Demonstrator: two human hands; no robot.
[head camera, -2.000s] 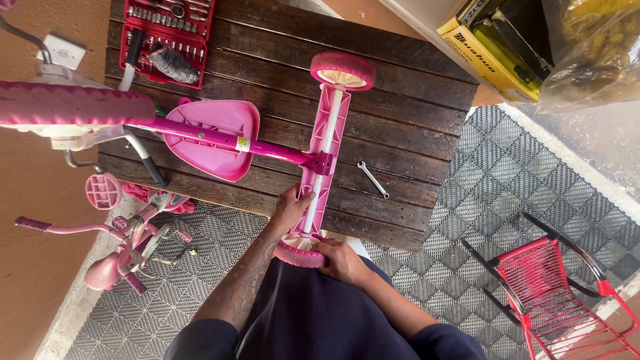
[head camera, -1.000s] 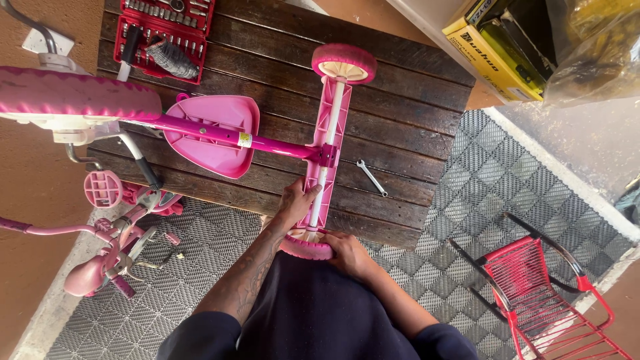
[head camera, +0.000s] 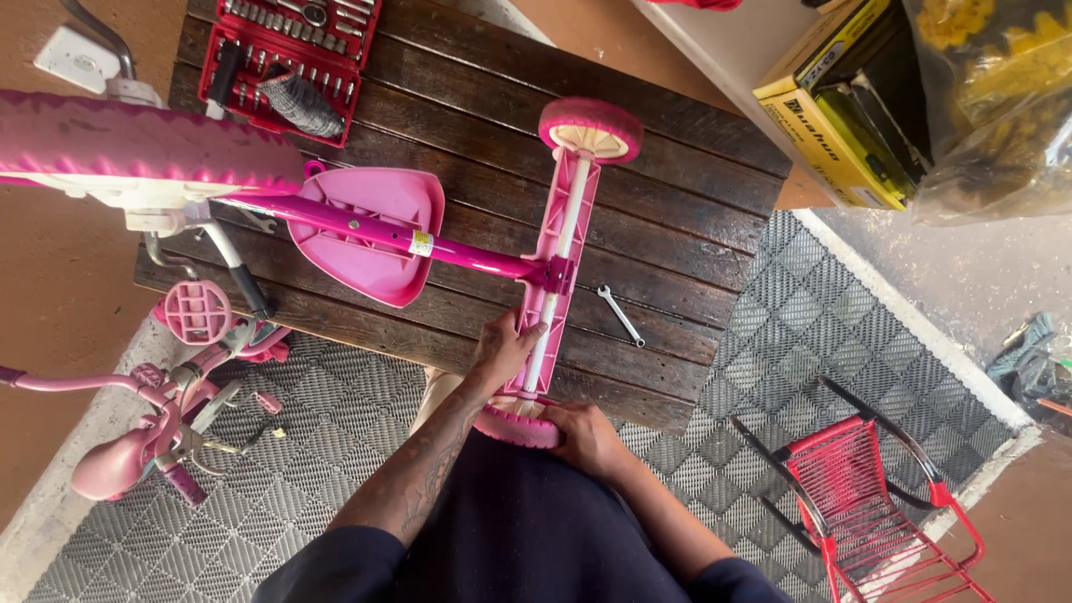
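An upturned pink tricycle lies across the dark wooden table, its magenta frame tube (head camera: 477, 255) joined to a pink plastic rear axle beam (head camera: 554, 226) with a white rod along it. My left hand (head camera: 505, 347) grips the beam near its lower end. At the near rear wheel (head camera: 517, 425), my right hand (head camera: 584, 435) holds the right side of the tyre. The far rear wheel (head camera: 591, 131) is at the beam's other end. The large front wheel (head camera: 151, 146) rises at the left. Under the frame tube is a pink plastic seat (head camera: 368, 230); a combination wrench (head camera: 621, 316) lies right of the beam.
A red socket set case (head camera: 289, 67) lies open at the table's back left, a grey cloth item on it. A small pink bicycle (head camera: 172, 419) is on the floor at left. A red corded chair (head camera: 846, 469) stands at right, below a yellow box (head camera: 825, 142) and plastic bag (head camera: 988, 109).
Little has changed: both hands keep their places at the beam and near wheel. The wrench lies where it was. The view has shifted slightly.
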